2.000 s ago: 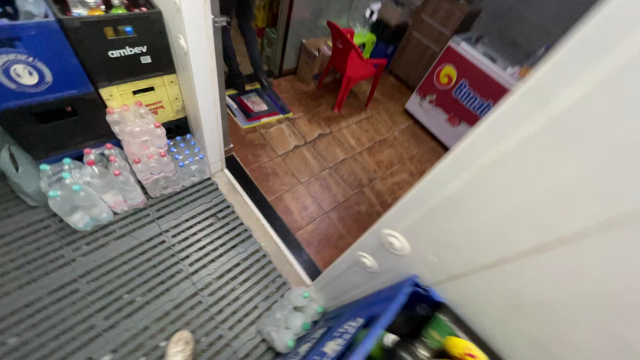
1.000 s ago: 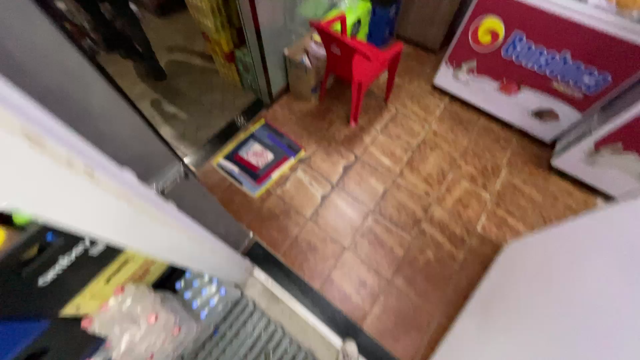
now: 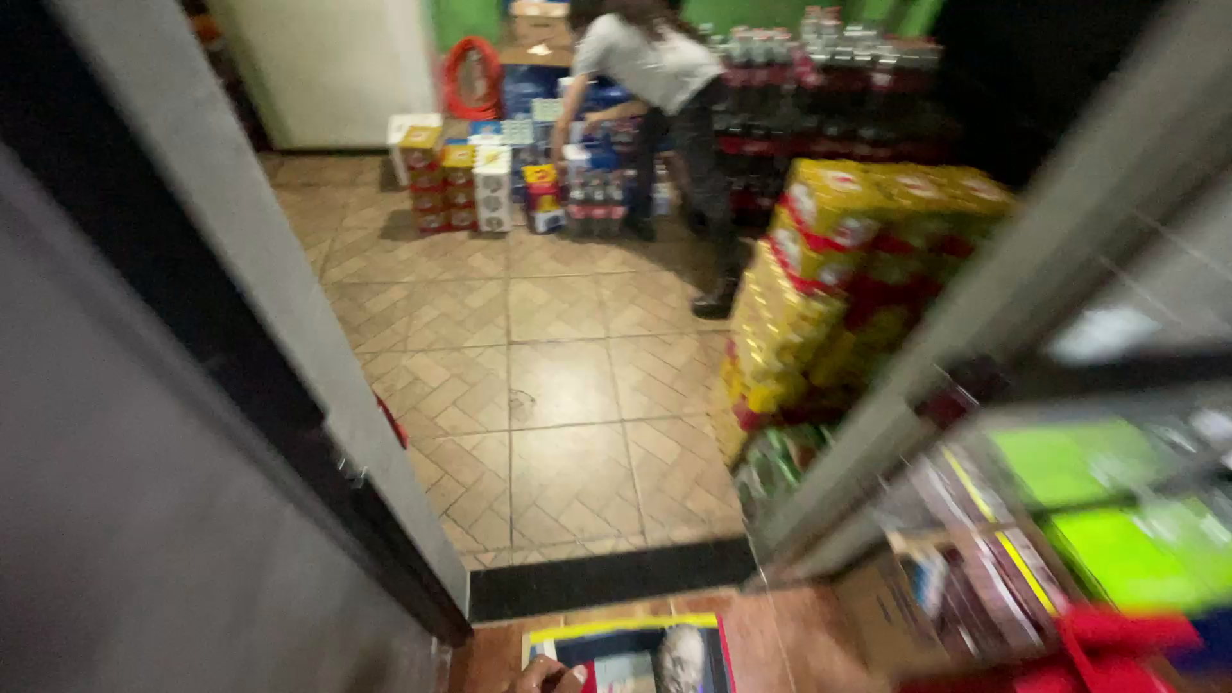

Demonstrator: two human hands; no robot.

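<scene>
One of my hands, apparently my left hand [image 3: 547,676], shows only as a few fingers at the bottom edge, over a floor mat [image 3: 626,630] with a yellow and red border. Whether it holds anything cannot be made out. My right hand is out of view. Beside the fingers, the toe of a shoe [image 3: 682,658] rests over the mat. Past the dark threshold [image 3: 616,579], a person [image 3: 664,72] in a grey shirt bends over packs of drinks, with arms reaching down among them.
Stacked yellow drink packs [image 3: 837,221] stand right of the doorway, near dark bottles [image 3: 828,96]. Cartons [image 3: 493,188] line the far wall below a coiled orange hose [image 3: 473,79]. A grey metal door frame [image 3: 279,260] is at left; a cardboard box [image 3: 881,597] and red chair [image 3: 1126,630] at lower right.
The view has moved from the grooved floor, across the brown-tiled room, to the doorway by the bordered mat. The bending person and fingers at the bottom edge now show.
</scene>
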